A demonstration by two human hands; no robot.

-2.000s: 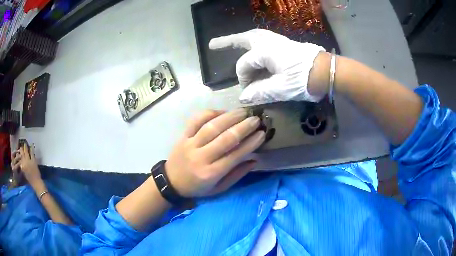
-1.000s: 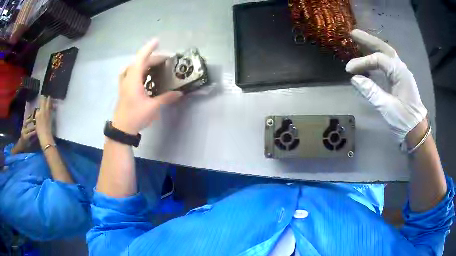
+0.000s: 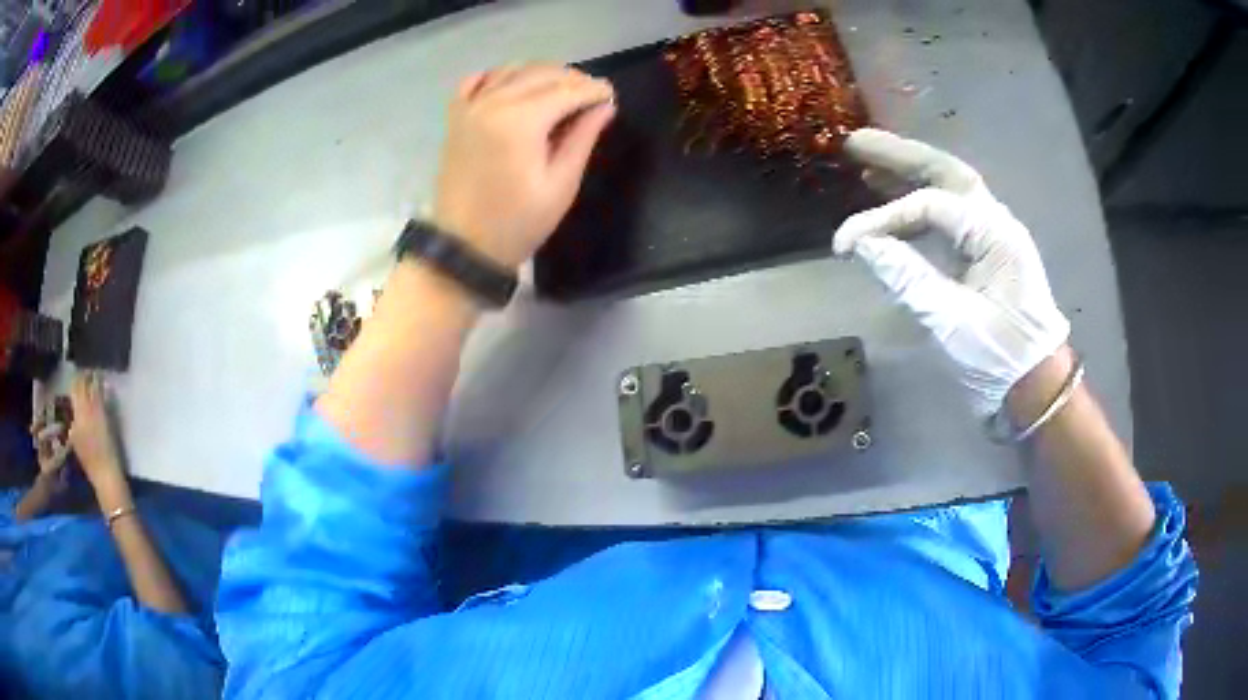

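A grey-brown fixture plate (image 3: 743, 423) with two round spoked openings lies flat near the bench's front edge, untouched. Behind it is a black tray (image 3: 712, 226) with a heap of copper coils (image 3: 767, 85) at its back right. My left hand (image 3: 513, 164), bare with a black wristband, is over the tray's left edge, fingers curled together; whether it holds a coil is not visible. My right hand (image 3: 965, 260), in a white glove, is at the tray's right side, fingers bent; any small coil in it cannot be made out. A second plate (image 3: 335, 328) is mostly hidden by my left forearm.
At the far left are a smaller black tray (image 3: 123, 308) with copper bits and a dark ribbed stack (image 3: 117, 148). A neighbour in blue has both hands (image 3: 93, 431) at the bench edge. Loose bits lie right of the heap.
My left hand has left the second plate and moved to the tray's left side. My right hand stays by the tray's right side with its fingers drawn closer. The view has shifted.
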